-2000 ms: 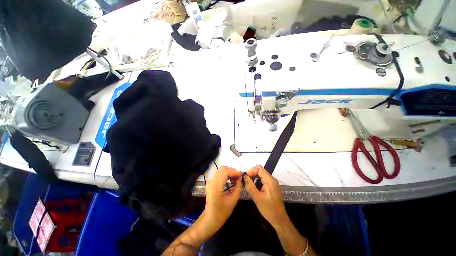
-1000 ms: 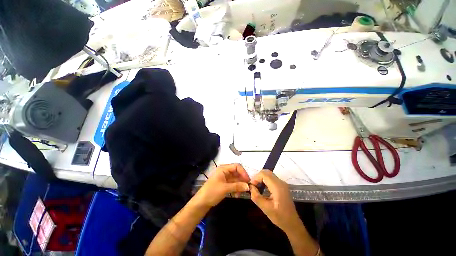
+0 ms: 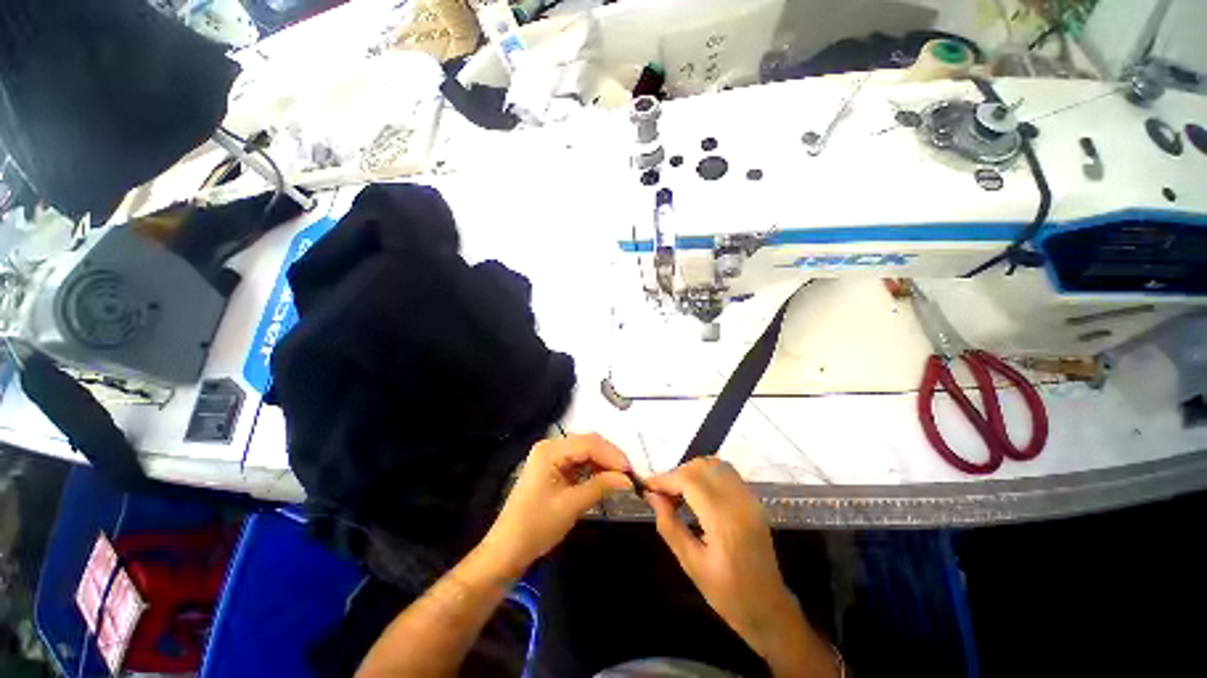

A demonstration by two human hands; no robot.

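My left hand [image 3: 563, 490] and my right hand [image 3: 715, 530] meet at the table's front edge. Their fingertips pinch a tiny dark strip [image 3: 638, 486] between them; its shape is mostly hidden by the fingers. A large black garment heap [image 3: 410, 358] lies just left of my left hand. A flat black fabric band [image 3: 744, 384] runs from under the white sewing machine head [image 3: 847, 239] down to behind my right hand. The presser foot area [image 3: 702, 307] is above my hands, with no fabric seen under it.
Red-handled scissors [image 3: 982, 411] lie to the right of the band. A grey neighbouring machine [image 3: 126, 302] stands at the left. Blue bins [image 3: 285, 603] are below the table. A black drape [image 3: 106, 93] hangs upper left. A thread cone [image 3: 948, 56] is behind the machine.
My hands have moved slightly left and their fingers have shifted around the small strip, which now shows a little between the fingertips. The whole view has shifted slightly. The heap and scissors lie as before.
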